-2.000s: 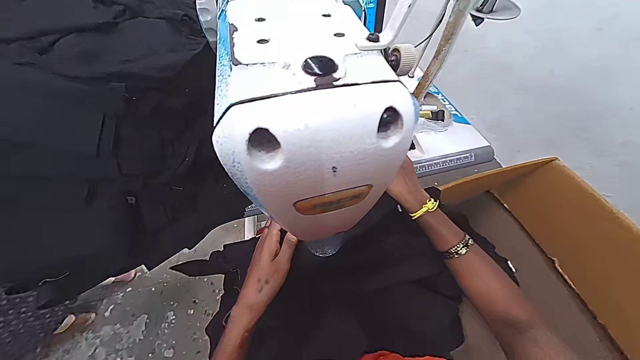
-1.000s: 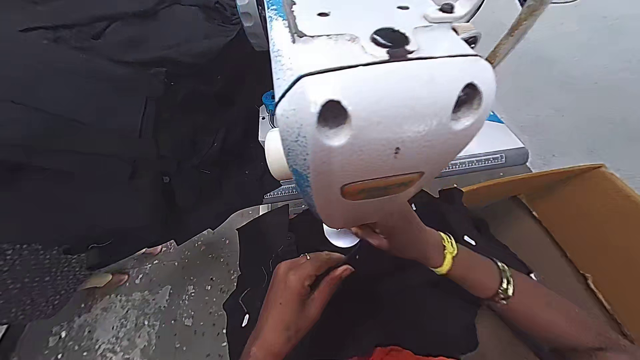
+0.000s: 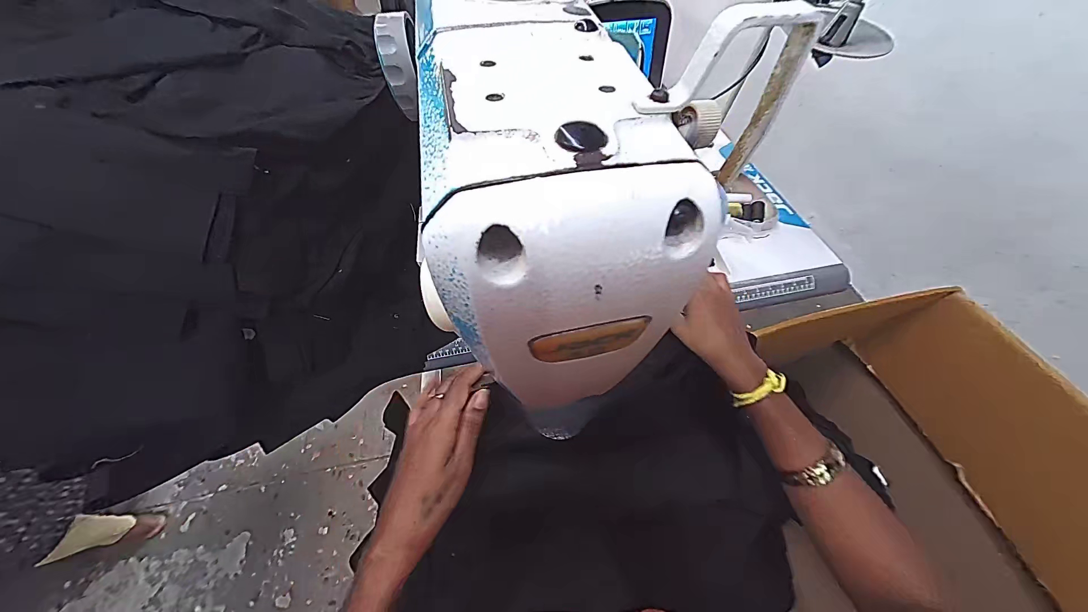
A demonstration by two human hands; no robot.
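The white head of an industrial sewing machine [image 3: 578, 255] fills the middle of the view and hides its needle area. Below it, black fabric [image 3: 595, 510] spreads toward me. My left hand [image 3: 446, 425] lies on the fabric's left part, beside the lower left of the machine head, fingers close together and pointing away; whether it grips the cloth is not clear. My right hand [image 3: 714, 319], with a yellow band and a metal bracelet on the wrist and forearm, reaches behind the right side of the head. Its fingertips are hidden there.
A large heap of black cloth [image 3: 127, 255] lies on the left. An open cardboard box [image 3: 977, 408] stands at the right, below the machine bed with its ruler strip [image 3: 773, 289]. Behind the head are a small screen [image 3: 642, 42] and a handwheel [image 3: 395, 64]. Part of a foot shows lower left.
From one second ago, my left hand has moved left, away from beneath the machine head, and my right hand has gone farther up along the head's right side. The view has shifted.
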